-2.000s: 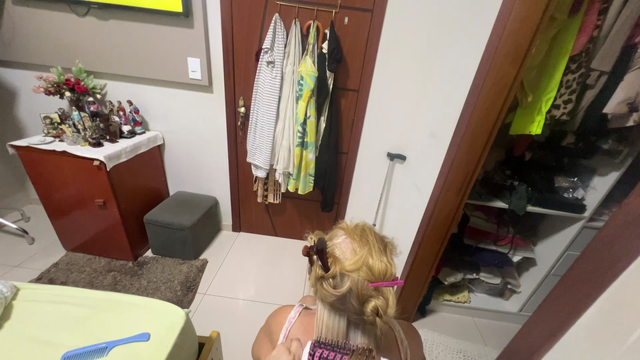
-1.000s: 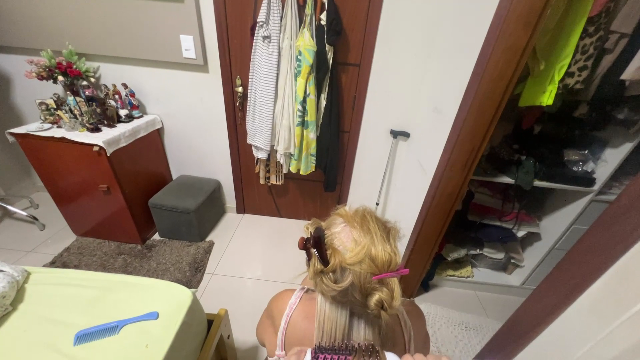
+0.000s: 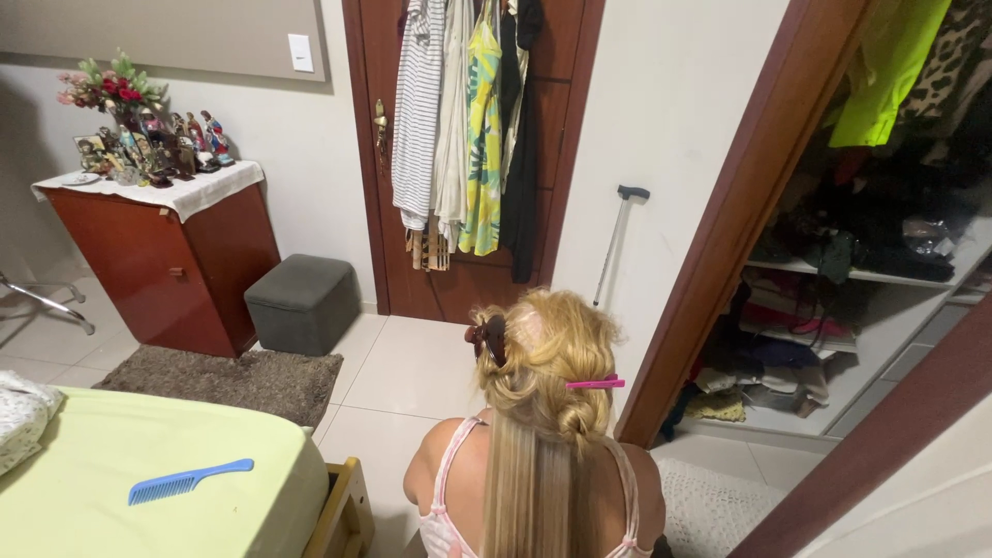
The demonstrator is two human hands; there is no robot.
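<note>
A seated person's blond hair hangs straight down the back in a smooth section. The upper hair is gathered up, with a dark brown claw clip on its left side and a pink hair clip on its right. At the bottom edge, a sliver of what looks like my left hand shows beside the hair, near the person's pink and white top; its grip is hidden. My right hand is out of view. A blue comb lies on the bed at the lower left.
The bed with its yellow-green sheet stands at the left. Beyond are a grey ottoman, a brown rug and a red-brown cabinet bearing figurines. A walking cane leans on the wall. At right is an open closet.
The brush with dark pink bristles, seen at the hair by the lower edge in both earlier frames, is out of view now. The hair's hanging section shows without it.
</note>
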